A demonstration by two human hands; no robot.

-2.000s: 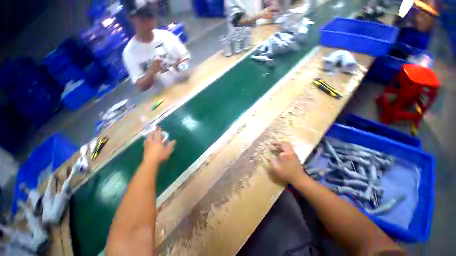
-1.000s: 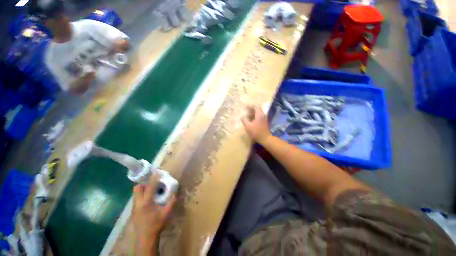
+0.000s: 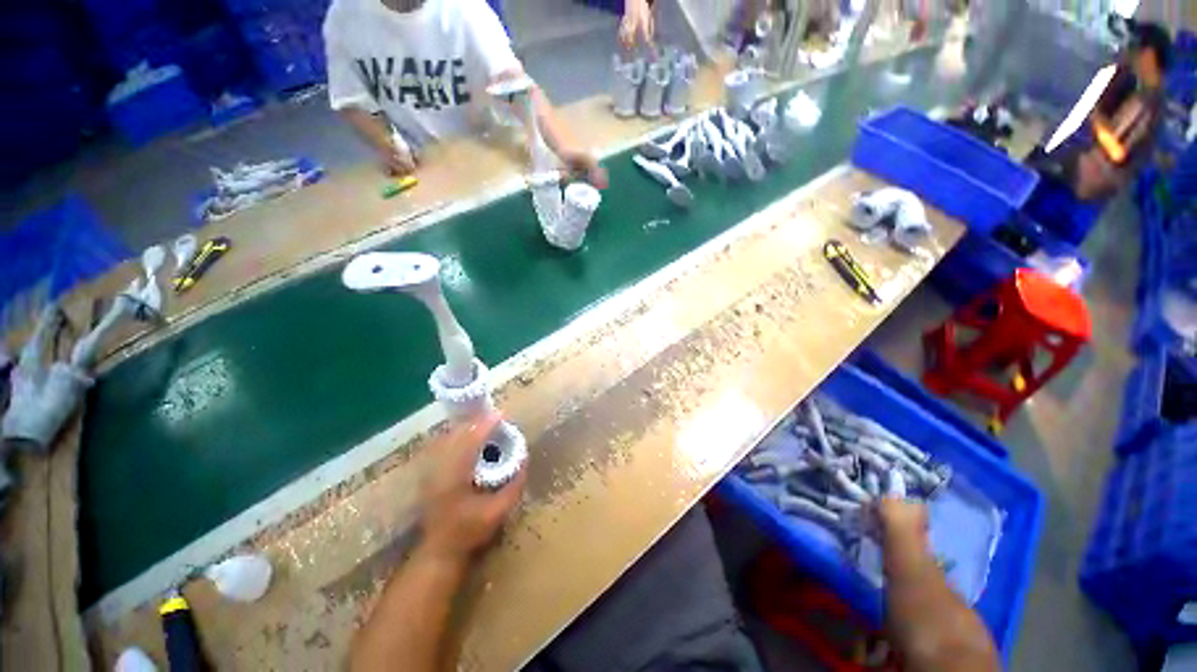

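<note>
My left hand (image 3: 466, 505) is closed around a grey-white body piece (image 3: 502, 456) above the bench edge. Its round open end faces me. One leg piece (image 3: 450, 328) stands up out of it, with a flat oval sole on top. My right hand (image 3: 906, 532) is down in the blue bin (image 3: 1017, 525) at lower right, at the heap of loose leg pieces (image 3: 840, 460). Its fingertips are unclear among them, so a grip cannot be told. A white teardrop bottle (image 3: 243, 578) lies on the bench at lower left, beside a yellow and black knife (image 3: 180, 634).
The green belt (image 3: 315, 355) runs beyond the brown bench (image 3: 617, 460). Another knife (image 3: 851, 272) and a white piece (image 3: 893, 214) lie farther along. A person opposite (image 3: 420, 79) handles a unit over the belt. A red stool (image 3: 1017, 335) stands right.
My left hand first reached across the belt, then brought the unit back; its leg now points more upright. My right hand has moved from the bench into the blue bin. The view has shifted.
</note>
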